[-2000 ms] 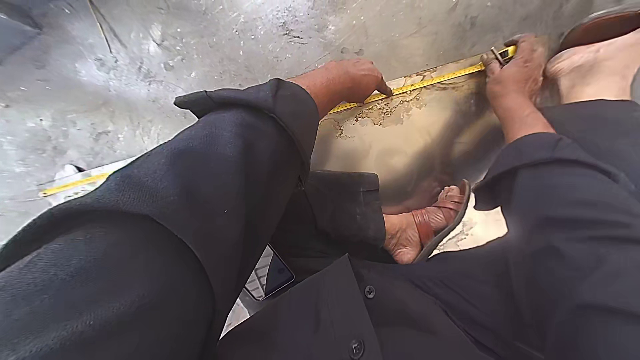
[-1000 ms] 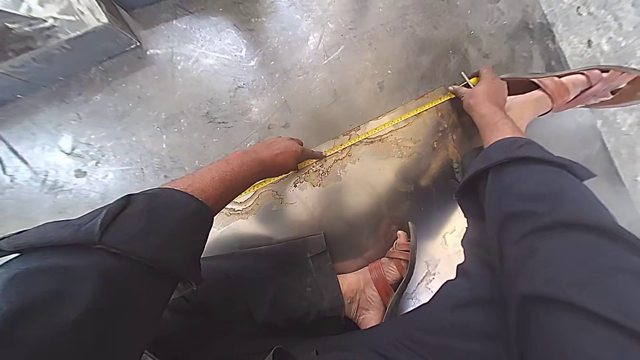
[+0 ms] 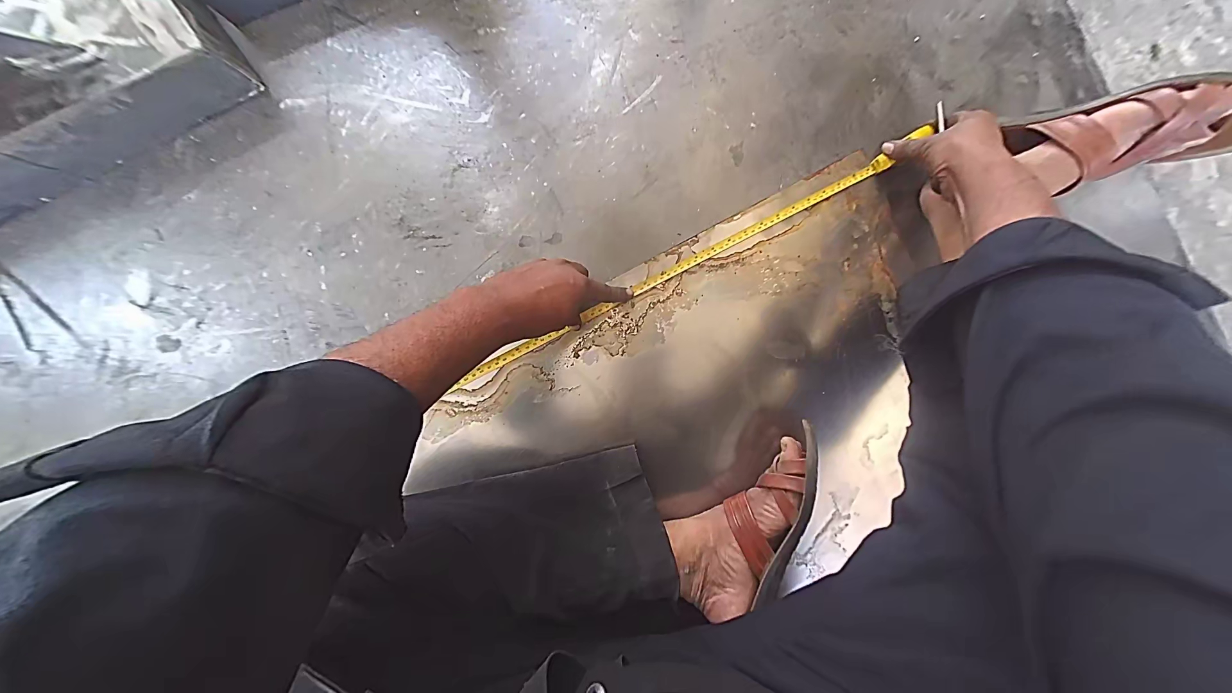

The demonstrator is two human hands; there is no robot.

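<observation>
A yellow tape measure blade (image 3: 760, 227) lies stretched slantwise along the far edge of a stained, shiny metal sheet (image 3: 712, 337). Near the blade's middle, my left hand (image 3: 544, 296) rests on it, a finger pointing along the tape; whether the other fingers grip it is unclear. My right hand (image 3: 972, 168) holds the tape's right end between thumb and fingers, beside the sheet's upper right corner. A thin metal piece sticks up at that end. The blade's lower left end is hidden behind my left sleeve.
My sandalled foot (image 3: 722, 553) is over the metal sheet, and the other sandal (image 3: 1136, 130) is beyond my right hand. A grey metal block or box (image 3: 125, 135) stands at the upper left on the scratched grey floor (image 3: 366, 192). Thin dark rods (image 3: 38, 303) lie at the far left.
The view has shifted and turned since two seconds ago. Both hands remain at the tape. A phone-like object seen by my lap in the oldest frame is now mostly out of sight.
</observation>
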